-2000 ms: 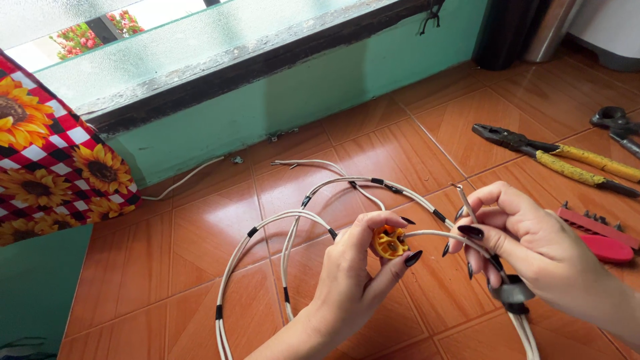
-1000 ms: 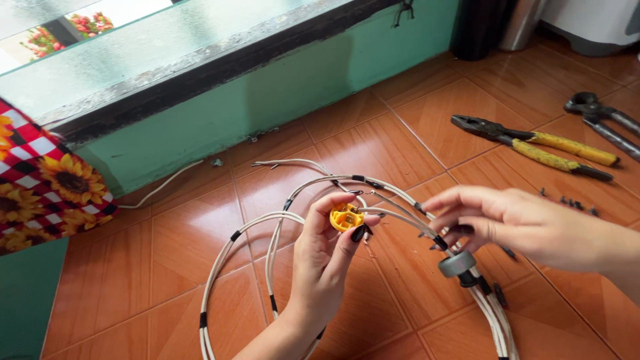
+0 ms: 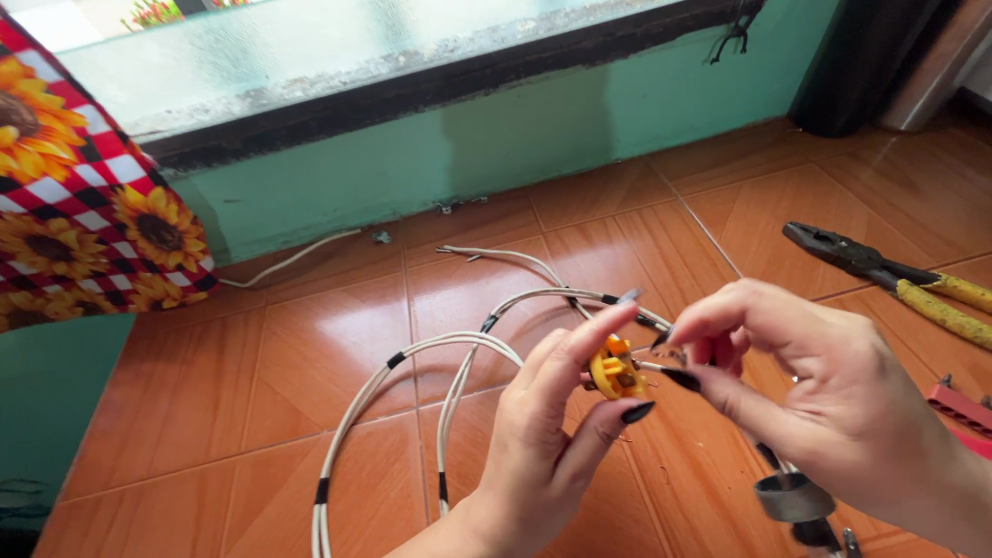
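Observation:
My left hand holds a small yellow plastic electrical fitting between thumb and fingers, its open side with metal contacts turned right. Close on its right, my right hand pinches the end of a white insulated wire between thumb and index finger; the wire's tip is at the fitting, but whether it is inside cannot be told. White cable, bound with black tape, loops over the tiles to the left and behind. A grey ring sits around the cable bundle below my right hand.
Combination pliers with yellow grips lie at the right, above a red tool or holder. A sunflower-print cloth hangs at the left. A loose white wire and small metal bits lie by the green wall.
My right hand has moved from beside the taped cable and grey ring to the wire end at the yellow fitting. My left hand has kept hold of the fitting.

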